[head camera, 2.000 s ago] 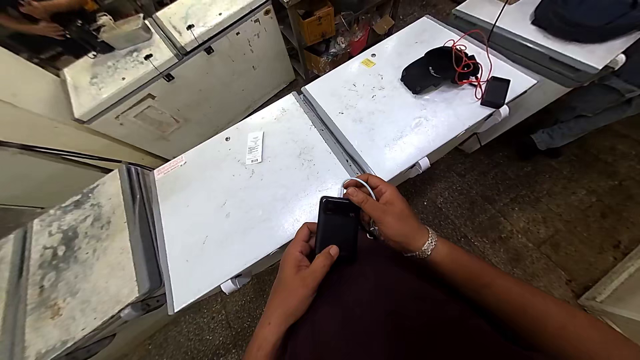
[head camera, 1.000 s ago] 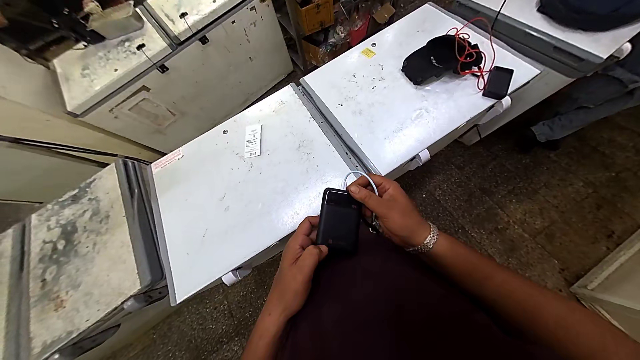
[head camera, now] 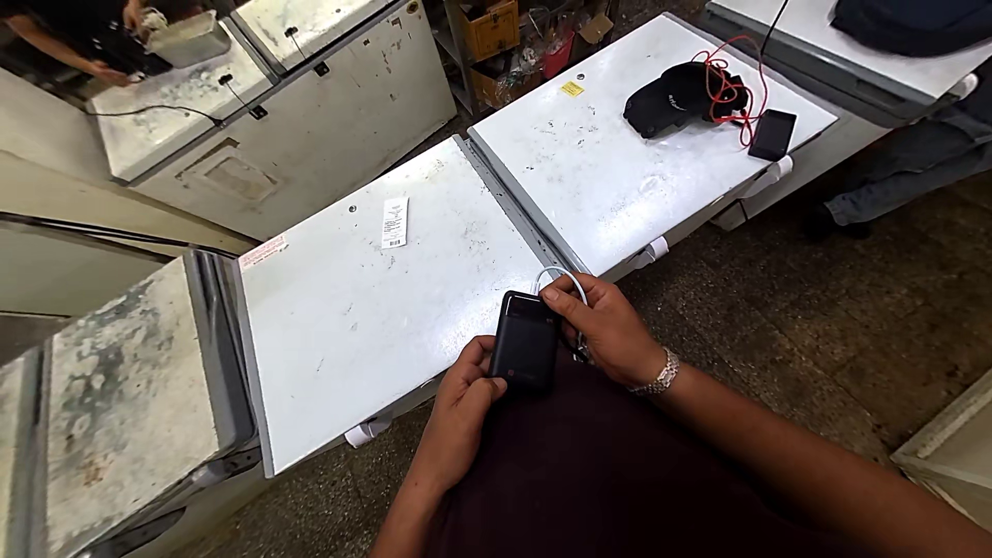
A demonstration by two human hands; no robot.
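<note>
In the head view, my left hand (head camera: 463, 403) holds a black power bank (head camera: 524, 345) by its lower left side, thumb on its face. My right hand (head camera: 608, 322), with a metal wristwatch above it on the arm, pinches a short white cable (head camera: 559, 271) between thumb and fingers at the power bank's top right corner. The cable loops up over the fingers; whether its end is plugged in is hidden. Both hands are over my dark clothing, beside the front edge of a white chest freezer lid (head camera: 372, 310).
A printed paper slip (head camera: 394, 222) lies on the near lid. On the lid to its right are a black cap (head camera: 670, 101), a red cable (head camera: 728, 85) and a black phone-like device (head camera: 772, 135). Another person's hands (head camera: 108, 71) are at upper left; a jeans-clad leg (head camera: 899, 186) shows at right.
The power bank has tilted slightly in my left hand. My right hand stays at its top corner with the white cable.
</note>
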